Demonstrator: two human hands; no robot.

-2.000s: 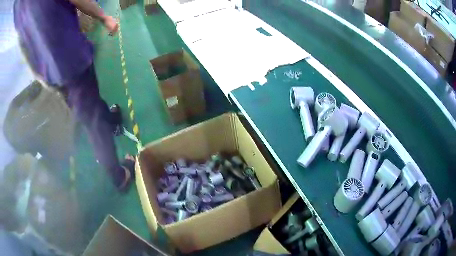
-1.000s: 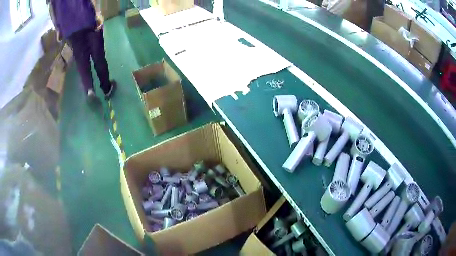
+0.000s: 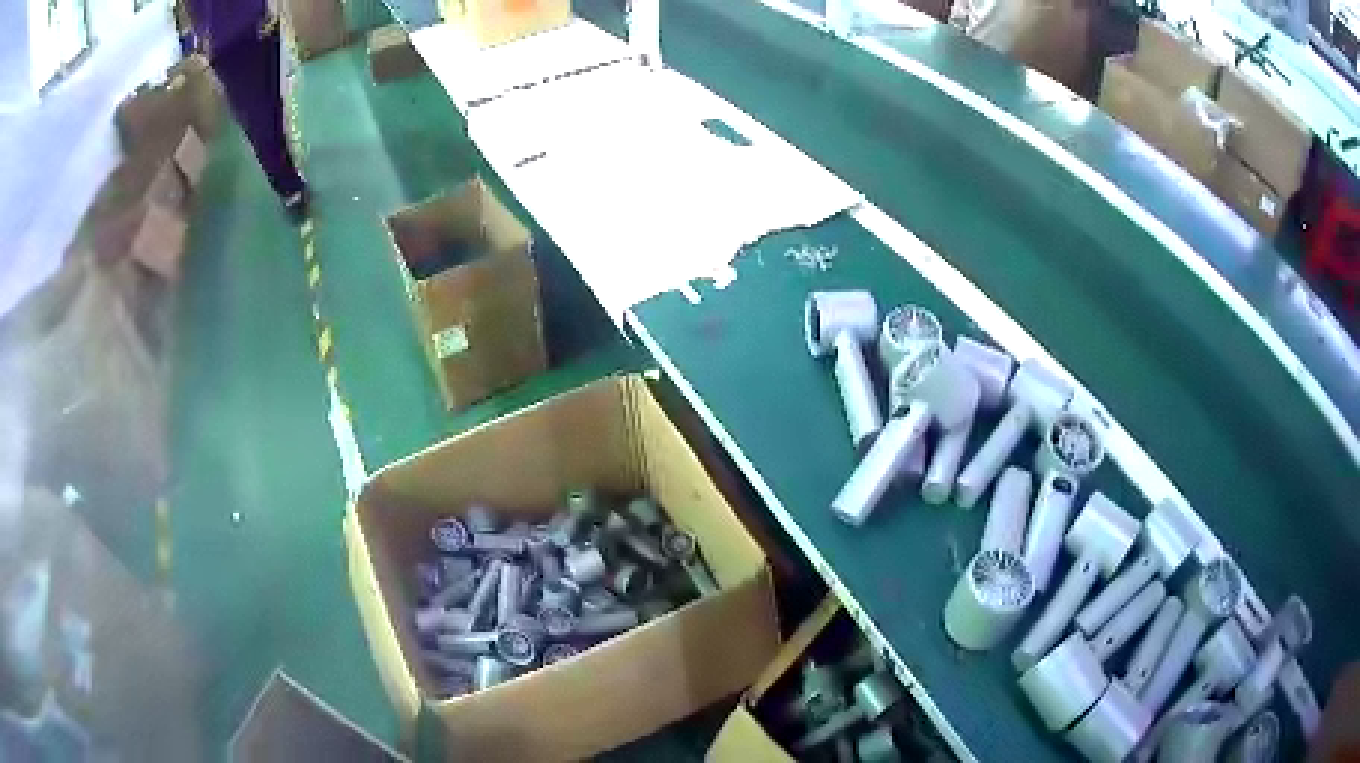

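Note:
No hand of mine is clearly in view; a small brownish patch at the lower right edge is too cut off to tell. Grey fan bodies lie in a loose group on the green bench [image 3: 776, 403], some overlapping. One fan body [image 3: 990, 599] stands out near the bench's front, its ribbed round face up. Another fan body [image 3: 847, 365] lies at the group's far left end. A large open floor carton [image 3: 597, 674] beside the bench holds many grey fan bodies. A second floor carton [image 3: 746, 741], partly under the bench, also holds fan bodies.
A white cardboard sheet [image 3: 641, 179] with a ragged edge lies on the bench, with small loose bits [image 3: 813, 258] beside it. A tall brown carton [image 3: 485, 328] stands on the floor. A person [image 3: 254, 90] is at the upper left. Stacked cartons [image 3: 1208, 127] are at the upper right.
The person has walked farther away along the aisle. My view has shifted, so the bench and cartons appear farther left. The fan bodies look unmoved on the bench.

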